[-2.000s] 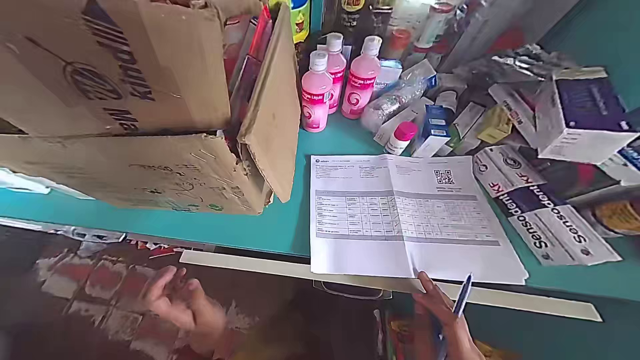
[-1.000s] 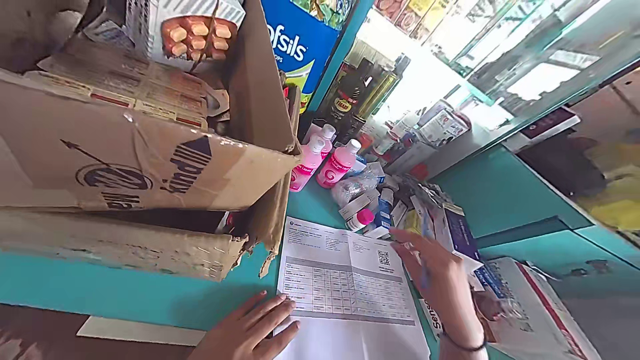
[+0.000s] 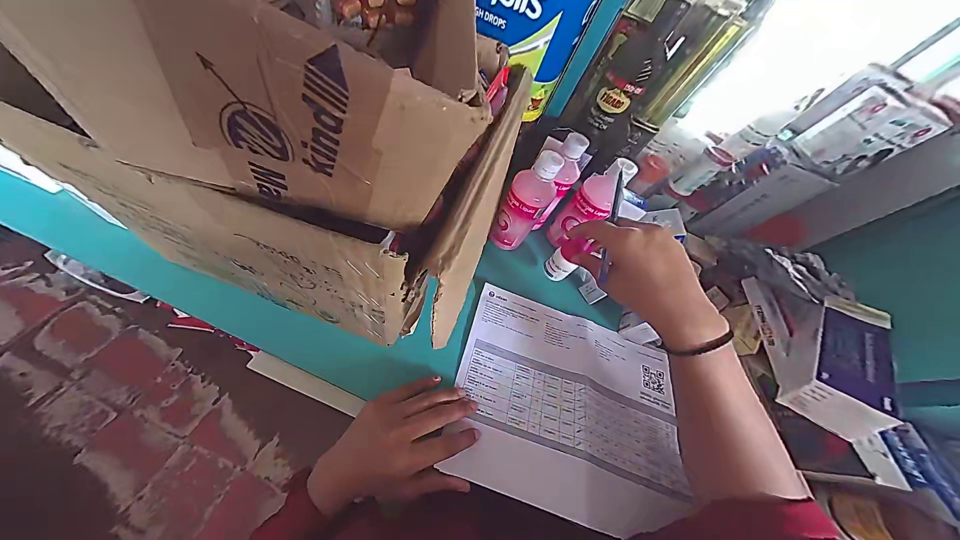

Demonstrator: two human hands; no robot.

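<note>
My right hand [image 3: 641, 266] reaches over the top of a printed sheet [image 3: 525, 457], its fingers on the pink cap of a small white bottle [image 3: 559, 266]. A pen [image 3: 615, 202] is also held in that hand, pointing up. Just behind stand pink liquid bottles with white caps [image 3: 525, 202]. My left hand [image 3: 405, 442] lies with spread fingers on the left edge of the sheet, which bears a table and a printed code. The sheet rests on the teal counter [image 3: 337, 345].
A large torn cardboard box [image 3: 300, 135] fills the left of the counter. Dark bottles [image 3: 615, 97] and a blue cough-drop pack [image 3: 525, 37] stand behind. Medicine boxes [image 3: 840, 360] crowd the right side. Brick flooring [image 3: 150, 420] lies below the counter's front edge.
My right hand has moved from the sheet's lower edge to the pink-capped bottle. My left hand, off the sheet two seconds ago, now rests on its edge. The view has turned and shifted.
</note>
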